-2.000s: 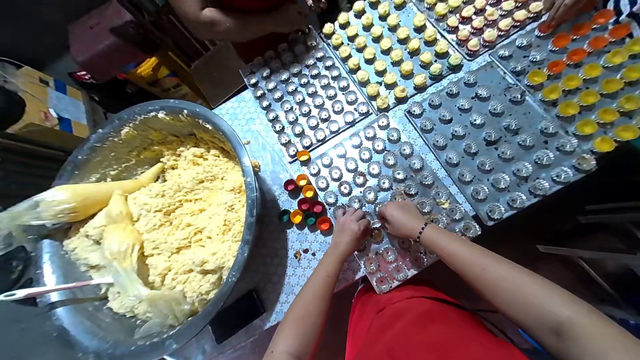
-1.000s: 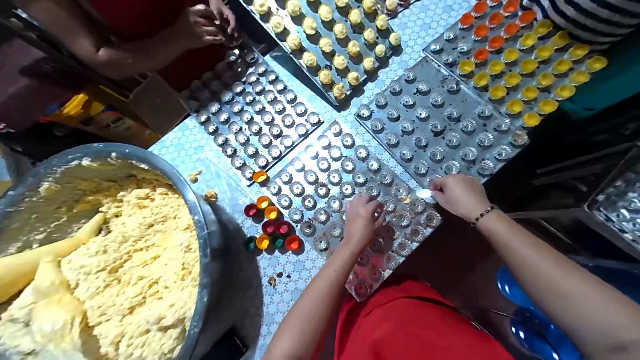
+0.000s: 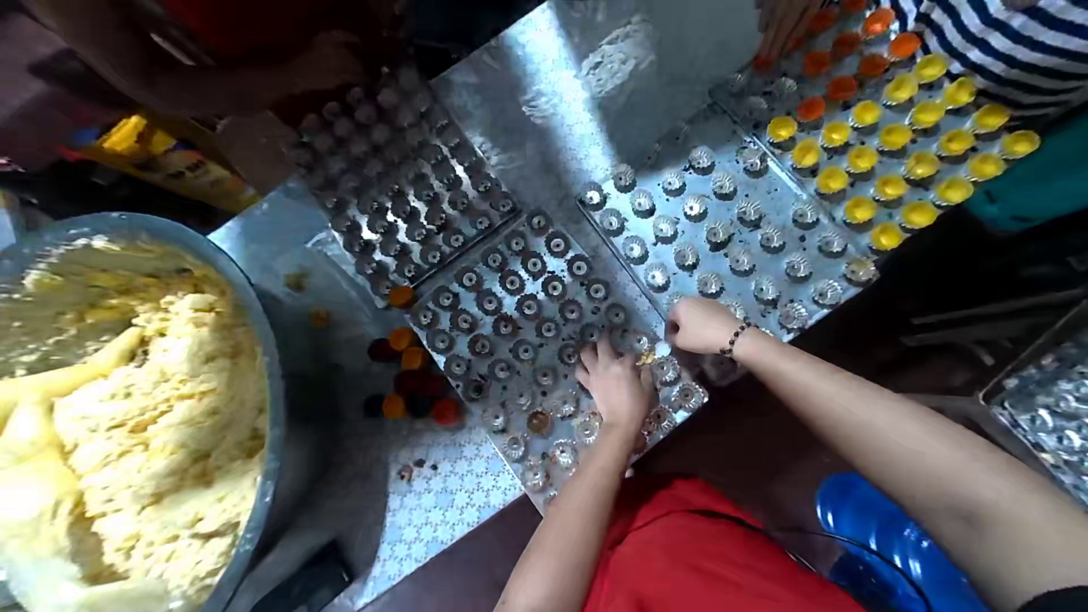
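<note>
My left hand point(image 3: 614, 384) rests with spread fingers on the small fluted metal molds of the near tray point(image 3: 557, 327); whether it pinches a mold is unclear. My right hand point(image 3: 704, 326) is curled at the right edge of that tray, beside a small whitish thing point(image 3: 662, 349) whose nature I cannot tell. Yellowish crumbs point(image 3: 648, 357) lie between the two hands. One mold point(image 3: 539, 422) looks brown inside, left of my left hand. A second tray of fluted molds point(image 3: 680, 208) adjoins at the upper right.
A large metal basin point(image 3: 274, 408) of yellow dough point(image 3: 178, 425) stands left, with filled plastic bags. Colored paper cups point(image 3: 413, 357) lie beside the near tray. Another mold tray point(image 3: 399, 187) is behind it. Yellow cups point(image 3: 894, 136) fill the far right tray, near a co-worker's hand point(image 3: 778, 30).
The far tray of yellow dough pieces, seen earlier at the top, is gone from its place, where bare metal table now shows. My right hand has drawn nearer to my left hand.
</note>
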